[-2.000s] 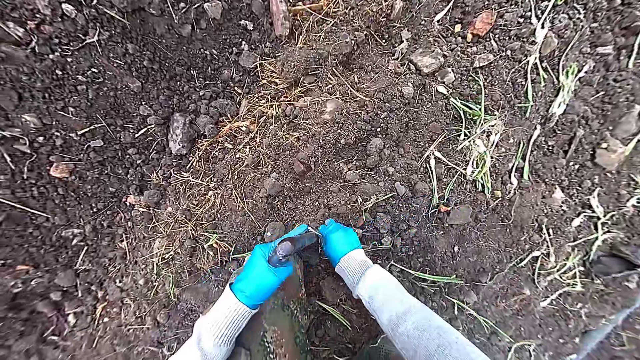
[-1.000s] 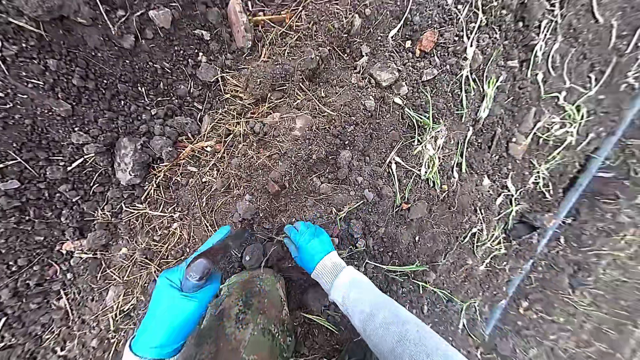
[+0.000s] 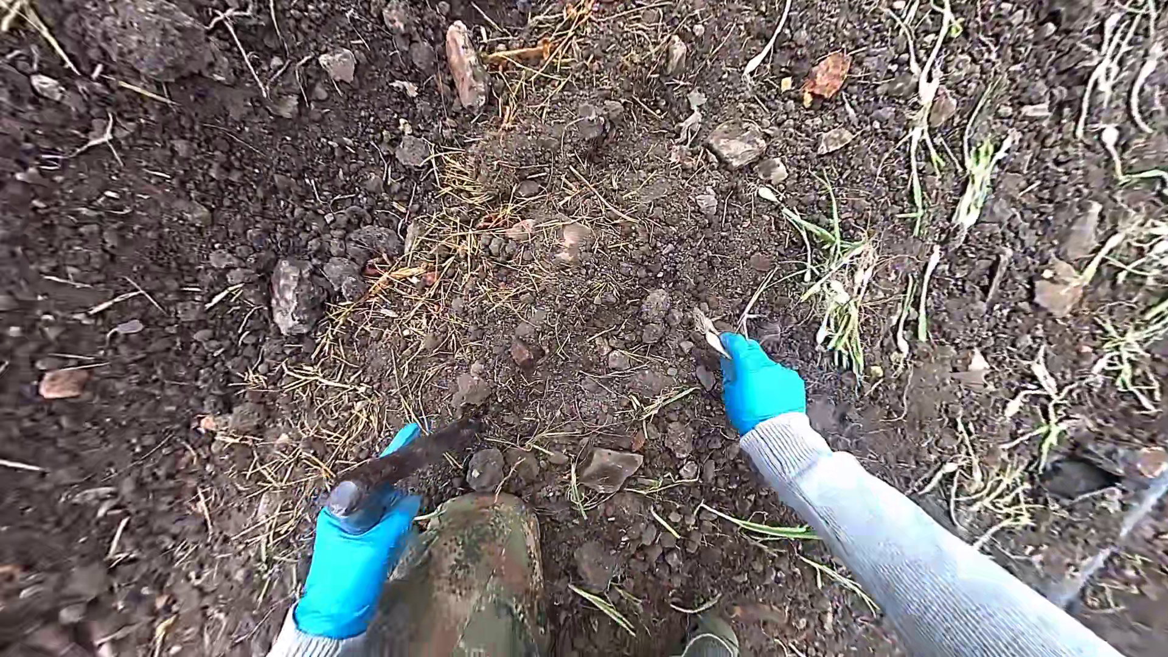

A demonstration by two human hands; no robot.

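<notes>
My left hand [image 3: 358, 547], in a blue glove, grips a dark-handled hand tool [image 3: 401, 464] low on the left; its end points up and right over the soil, and its exact kind is unclear. My right hand [image 3: 762, 383], also blue-gloved, is closed on a small pale piece [image 3: 709, 330], perhaps a bulb or plant stem, beside a clump of green and white bulb plants [image 3: 841, 301]. Fingertips of the right hand are partly hidden. A knee in camouflage trousers [image 3: 474, 575] shows between the hands.
Dark, crumbly soil holds a large stone [image 3: 296, 297] at left, a flat stone [image 3: 610, 469] near the knee, dry needles [image 3: 365, 392] and a long reddish stone [image 3: 465, 66]. More uprooted plants [image 3: 976, 182] lie at right, with a blurred grey line [image 3: 1109, 547] low at the right edge.
My right hand has moved away from the left, up and right toward the green clump, and now has a pale piece in it. The dark tool stays in my left hand.
</notes>
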